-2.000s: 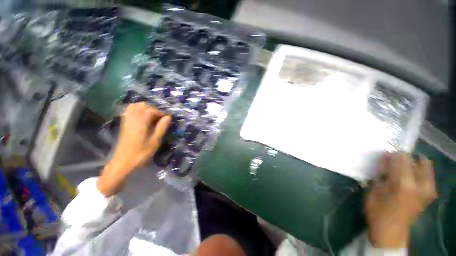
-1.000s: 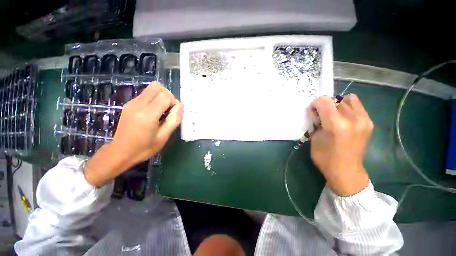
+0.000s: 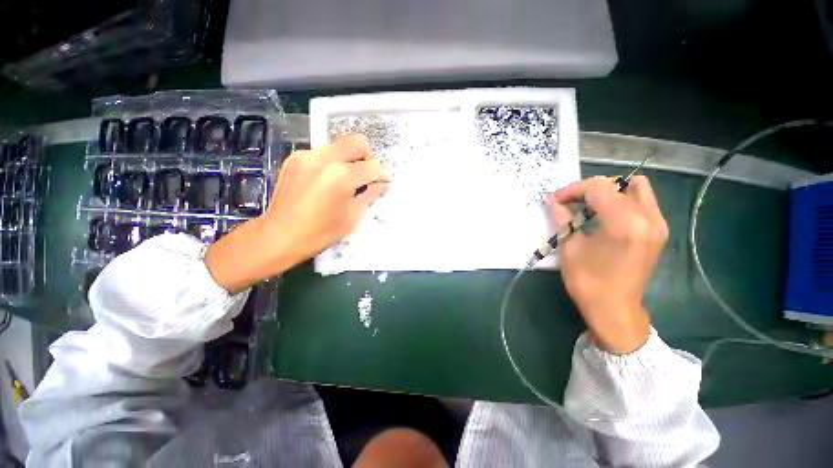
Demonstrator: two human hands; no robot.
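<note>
My left hand [image 3: 331, 194] is over the left part of the white parts tray [image 3: 443, 262]. Its fingers pinch a small black housing [image 3: 373, 186], mostly hidden by the fingers. My right hand [image 3: 610, 242] is at the tray's right edge and holds the black-and-tan suction pen [image 3: 559, 239]. The pen's thin metal tip points up and right, away from the tray. A clear tube hangs from its lower end. Dark and silvery small parts [image 3: 519, 132] lie heaped in the tray's right compartment. Finer grey-brown specks [image 3: 370, 128] lie at the left compartment's upper left.
A clear blister tray [image 3: 187, 97] with black housings stands left, partly under my left sleeve. Another [image 3: 18, 219] is farther left. A grey-white slab [image 3: 416, 46] lies behind the parts tray. A blue box [image 3: 811, 247] and looping hose [image 3: 694, 233] are right. Loose silvery parts [image 3: 365, 309] lie in front.
My left hand has moved right from the blister tray to over the parts tray, with the black housing in its fingers. My right hand still holds the pen by the tray's right edge.
</note>
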